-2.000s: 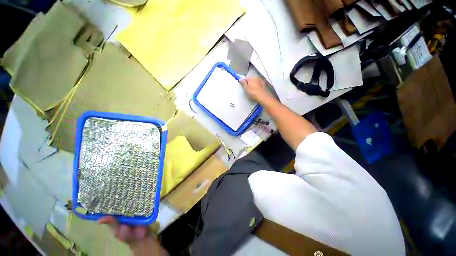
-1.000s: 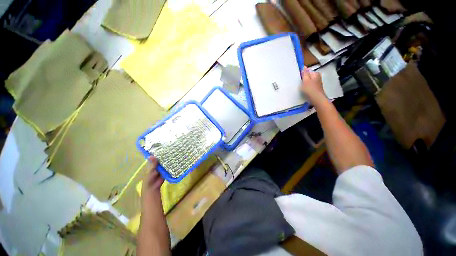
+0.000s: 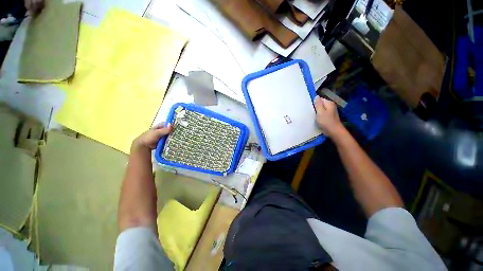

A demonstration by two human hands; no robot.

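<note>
My left hand [image 3: 153,136] grips the left rim of a blue-rimmed tray [image 3: 202,140] filled with a dense silver-beige textured layer. This tray lies at or just above the white-covered table, left of centre. My right hand [image 3: 327,116] grips the right rim of a second blue-rimmed tray [image 3: 280,106], which holds a white card with a small dark mark. That tray is held up at the table's front edge, its left rim near the filled tray. The fingers under both rims are hidden.
Yellow sheets [image 3: 119,74] lie behind and left. Olive panels [image 3: 79,196] cover the near left. A folded yellow piece [image 3: 182,227] and a tan board [image 3: 214,238] are at the front edge. Brown pieces [image 3: 249,18] lie at the back. A hand [image 3: 34,4] shows at the far left corner.
The filled tray has moved from the left to where the other smaller tray lay, which no longer shows. The white-card tray was lifted and now sits lower. The view has shifted.
</note>
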